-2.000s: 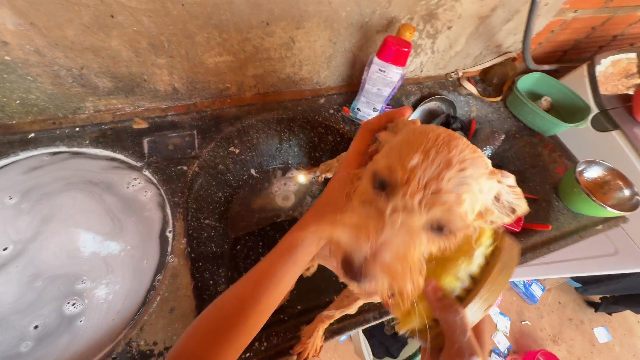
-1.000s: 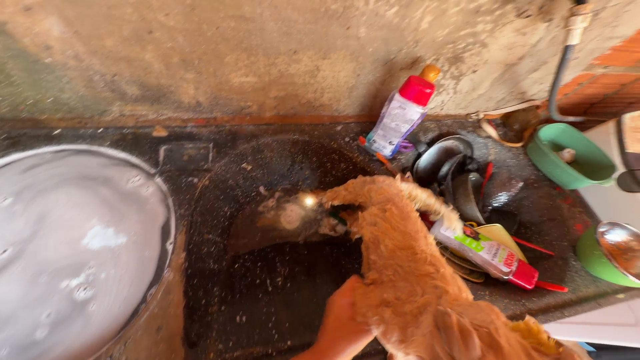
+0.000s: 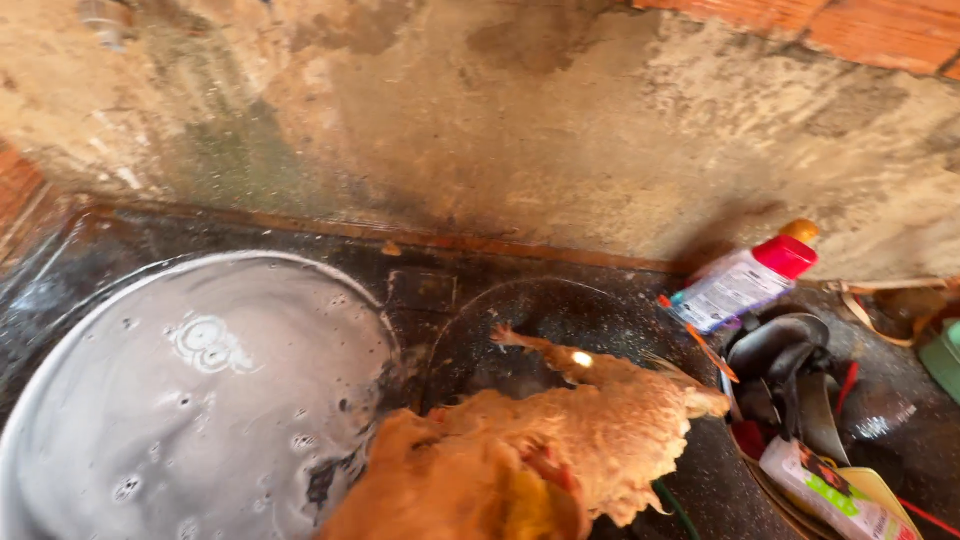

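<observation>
A wet, tan-furred dog (image 3: 600,412) stretches over the black sink basin (image 3: 517,307), one leg reaching up and left and a hind end toward the dishes. Its near part is blurred at the bottom edge. A yellow thing (image 3: 534,506) with a brown curved edge, perhaps a scrubber, lies against the fur. Beside it is a reddish shape, possibly fingers of my right hand (image 3: 547,465); its grip is unclear. My left hand cannot be made out, hidden by the dog or outside the view. Left of the dog is a round tub (image 3: 217,259) of grey, sudsy water.
A red-capped bottle (image 3: 739,285) leans near the stained wall. Dark pans (image 3: 780,337), utensils and a second, lying plastic bottle (image 3: 817,480) crowd the right side. A green basin (image 3: 943,360) shows at the right edge. A raised rim runs along the wall.
The dog's face, visible two seconds ago, is out of sight; its body has swung left toward the tub. My left hand, seen on the dog earlier, no longer shows. The view has shifted left.
</observation>
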